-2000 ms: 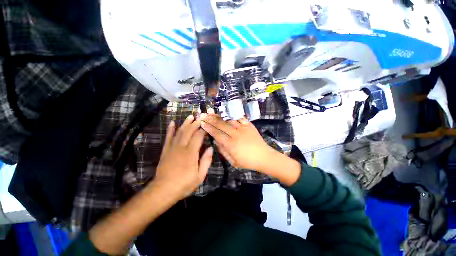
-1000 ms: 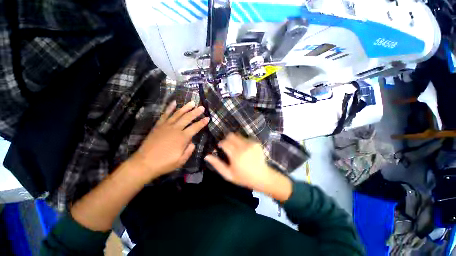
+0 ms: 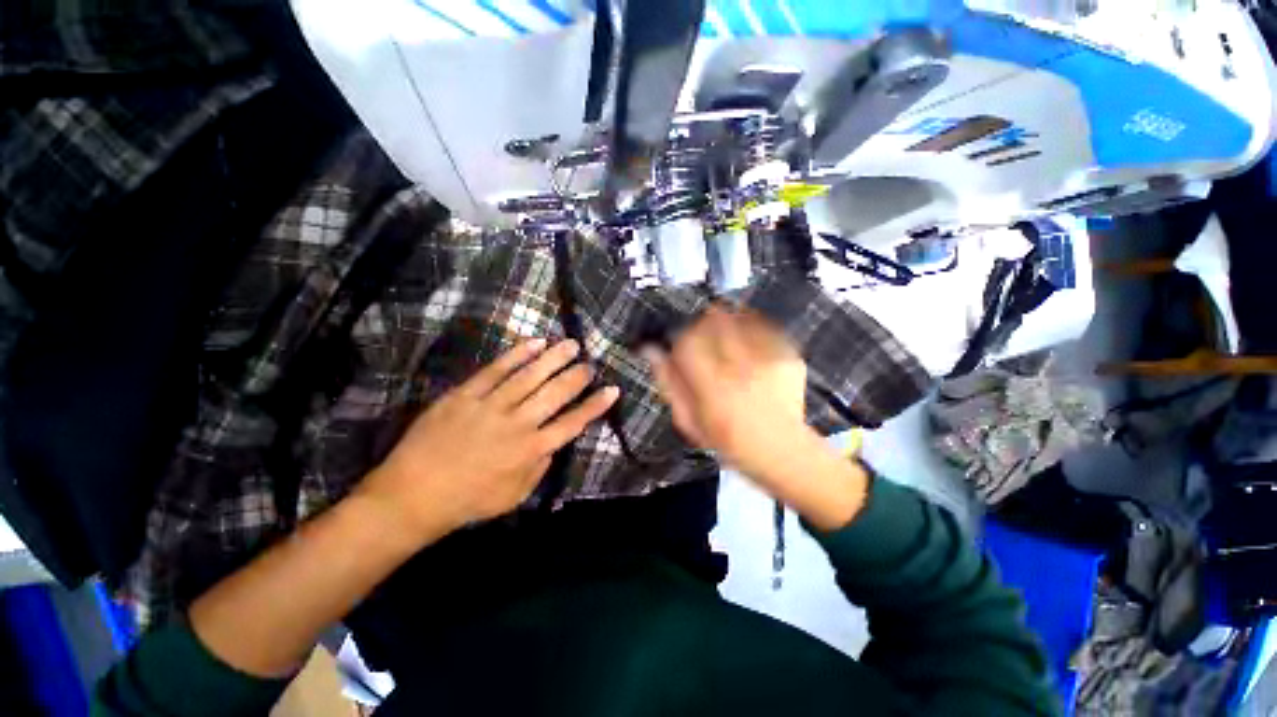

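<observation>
The plaid garment (image 3: 336, 336), black, grey and white check, lies over the machine table and down to my lap. Its edge runs under the presser foot and needle area (image 3: 658, 231) of the white and blue sewing machine (image 3: 490, 98). A narrow dark strip runs down the cloth from the needle area. My left hand (image 3: 483, 441) lies on the plaid below the foot, fingers slightly apart, pressing it flat. My right hand (image 3: 735, 378) is blurred, its fingers curled at the plaid right of the strip; whether it pinches cloth is unclear.
Black cloth (image 3: 112, 350) hangs at the left beside more plaid. Blue bins stand at the lower left and lower right (image 3: 1036, 588). Greyish crumpled cloth (image 3: 1008, 420) lies right of the white table (image 3: 826, 574). A hanging dark strap (image 3: 1015, 287) is by the machine's right end.
My right hand went from the needle area down to the cloth, then slightly up and right. My left hand slid down from the foot. A plaid flap now spreads out to the right.
</observation>
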